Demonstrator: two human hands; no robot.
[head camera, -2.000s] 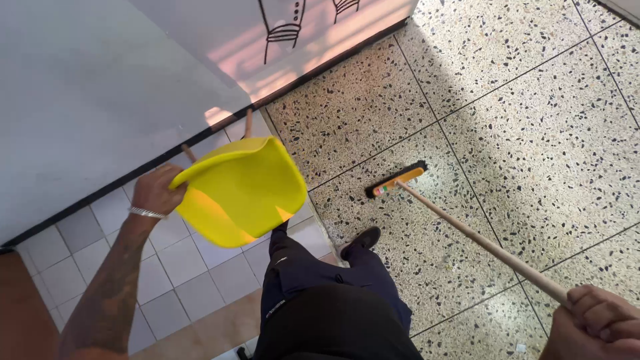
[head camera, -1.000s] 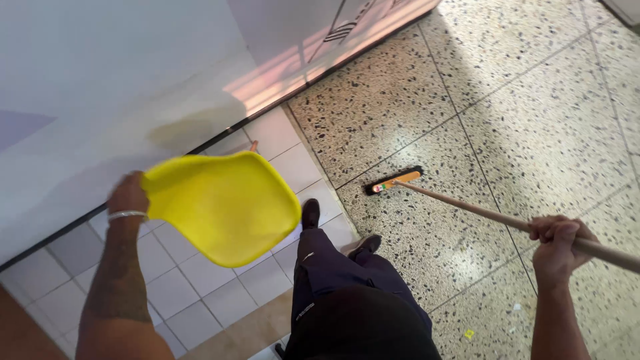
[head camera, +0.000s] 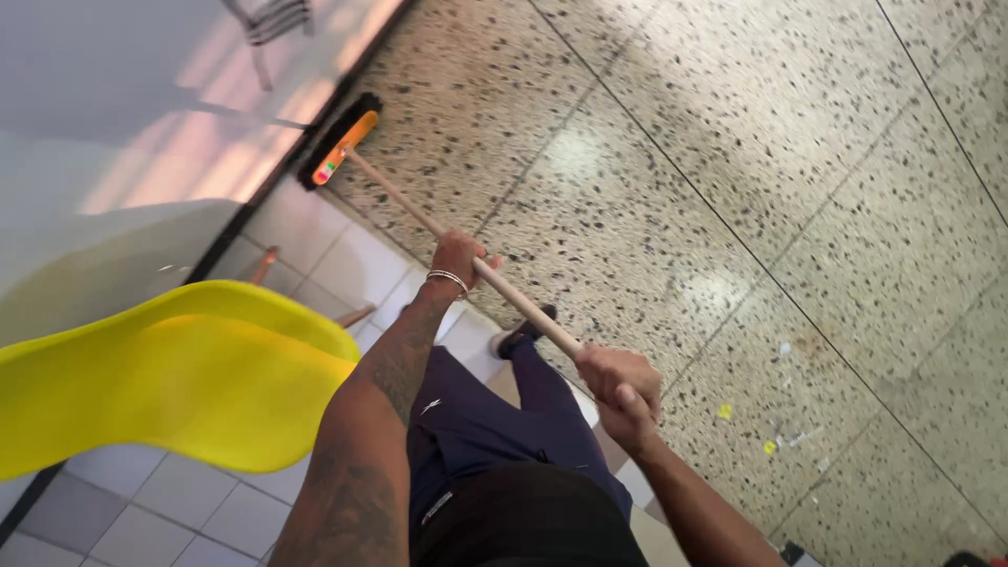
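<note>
Both of my hands hold the wooden handle of a broom. My left hand (head camera: 459, 256), with a bracelet at the wrist, grips the handle partway down. Nearer the top of the broom handle (head camera: 524, 303), my right hand (head camera: 622, 391) is closed round it. The orange broom head (head camera: 344, 148) with black bristles lies at the base of the wall, where the speckled floor meets the white tiles. A yellow plastic chair (head camera: 197, 378) with wooden legs stands left of my left forearm; neither hand touches it.
The light wall (head camera: 157, 102) with a dark skirting runs along the left and bears a line drawing. Small yellow bits (head camera: 724, 411) and whitish scraps (head camera: 783, 349) lie on the speckled floor at the right. My shoe (head camera: 526, 329) is below the handle.
My left hand has let go of the yellow chair and taken hold of the broom handle. The broom head has moved from the open speckled floor to the wall's base.
</note>
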